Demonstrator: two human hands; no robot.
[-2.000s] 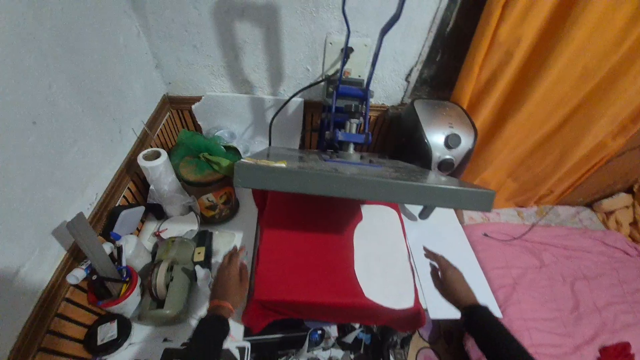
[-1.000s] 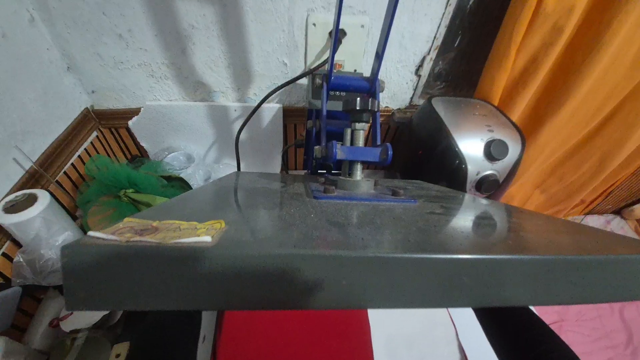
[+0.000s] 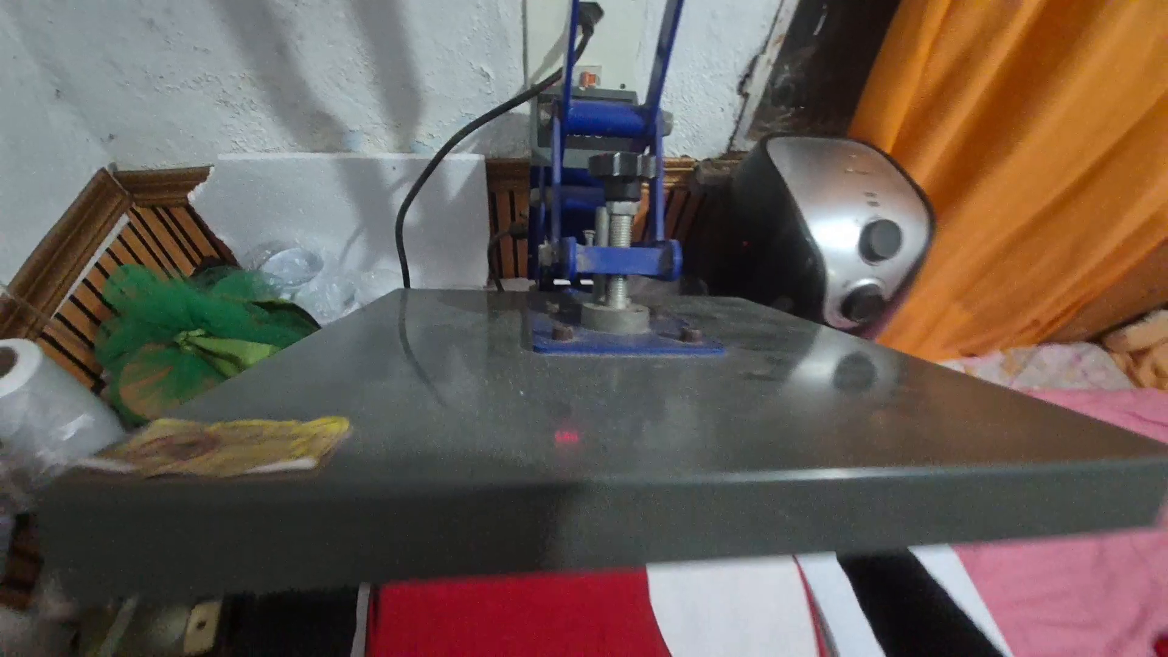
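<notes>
The raised grey upper plate of a heat press [image 3: 639,411] fills the middle of the view, hung from a blue metal linkage [image 3: 607,260] with a threaded rod and black knob. Below its front edge show a red cloth [image 3: 511,616] and a white sheet [image 3: 735,607] lying on it. A dark sleeve [image 3: 917,602] shows at the lower right, beside the white sheet; the right hand itself is hidden under the plate. My left hand cannot be seen either. What either hand touches is hidden.
A black and silver appliance with two knobs [image 3: 853,237] stands at the back right, by an orange curtain [image 3: 1031,182]. Green netting [image 3: 182,328] and a white roll [image 3: 50,401] are at the left. A black cable [image 3: 447,151] runs behind the press. Pink bedding [image 3: 1058,584] lies at the right.
Both hands were visible beside the red cloth two seconds ago; now the plate hides them. The view has moved much closer to the press.
</notes>
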